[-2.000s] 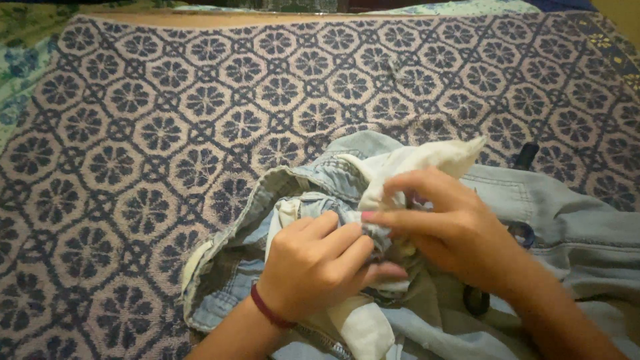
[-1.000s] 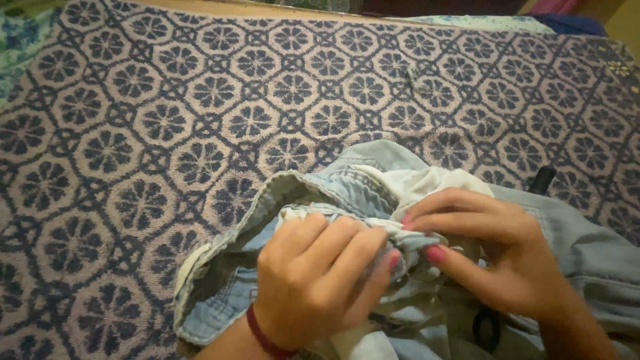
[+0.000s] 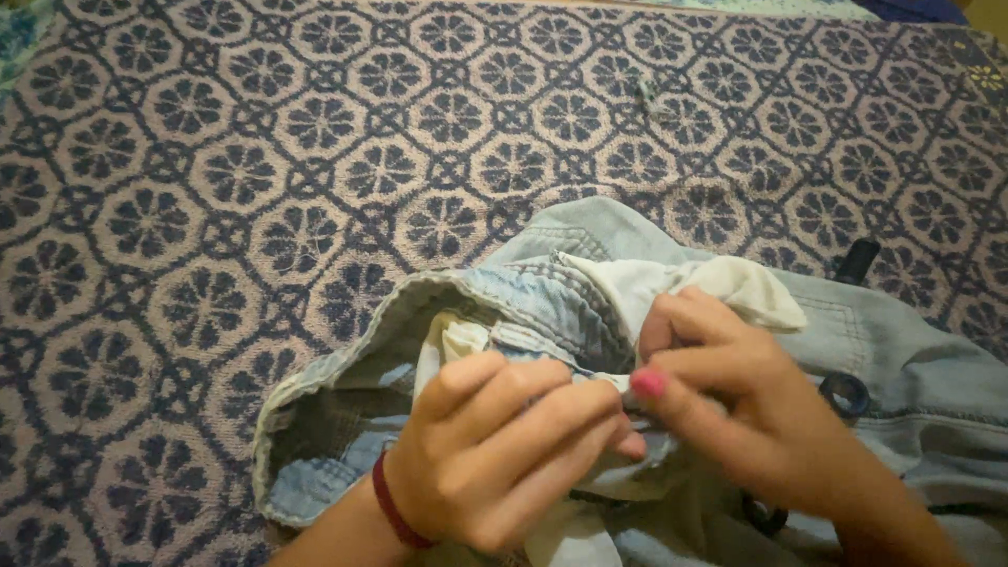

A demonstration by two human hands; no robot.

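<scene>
A pair of light blue denim jeans [image 3: 567, 220] lies bunched on the patterned cloth, its waistband curving open at the left and white pocket lining [image 3: 740, 287] showing. My left hand [image 3: 512, 441], with a dark red band at the wrist, has its fingers closed on the denim near the middle of the garment. Close beside it, my right hand [image 3: 732, 394] pinches the same area between thumb and fingers, a pink nail visible. What lies between the fingertips is mostly hidden.
A navy and beige towel-like cloth [image 3: 315, 118] with a flower pattern spreads beneath the jeans. A black cylindrical object [image 3: 857, 261] stands by their far edge. Scissors-like black rings [image 3: 844, 395] lie on the denim at right. Loose threads [image 3: 311, 240] rest on the cloth.
Both hands stay at the bunched denim while the fingers shift. The right hand's fingers, spread wider two seconds ago, are now drawn in close to the left hand.
</scene>
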